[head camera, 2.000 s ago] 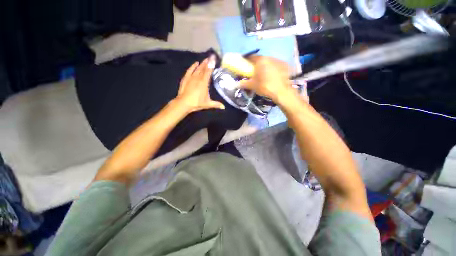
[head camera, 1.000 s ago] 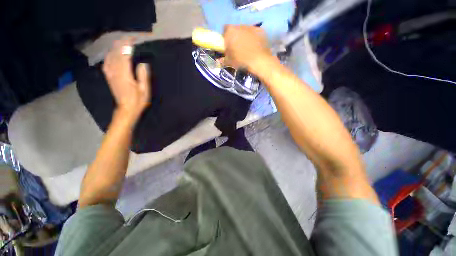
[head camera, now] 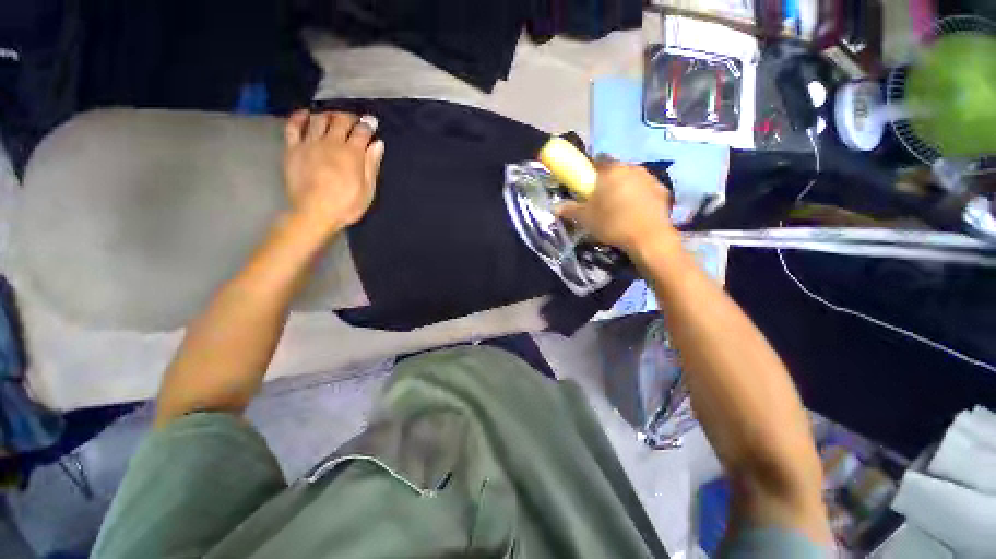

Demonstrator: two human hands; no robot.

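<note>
A black garment piece [head camera: 437, 218] lies flat over the middle of the beige padded pressing board [head camera: 164, 218]. My left hand [head camera: 331, 169] rests palm down at the cloth's left edge, fingers slightly apart, with a ring on one finger. My right hand [head camera: 623, 205] grips the yellow handle of the silver steam iron [head camera: 552, 235], which sits on the right part of the cloth with its curved metal edge to the left. The iron's sole is hidden. Whether my left hand pinches the cloth is hard to tell.
A light blue mat [head camera: 699, 164] lies right of the board, with a metal tray [head camera: 690, 90] holding two red items beyond it. A silvery hose [head camera: 852, 240] runs right from the iron. Dark garments [head camera: 415, 22] line the far edge. A green fan [head camera: 961, 93] stands far right.
The black cloth's left edge now lies further right, baring more of the board. My left hand has moved from near the iron to that edge. The iron has moved from beside the mat onto the cloth.
</note>
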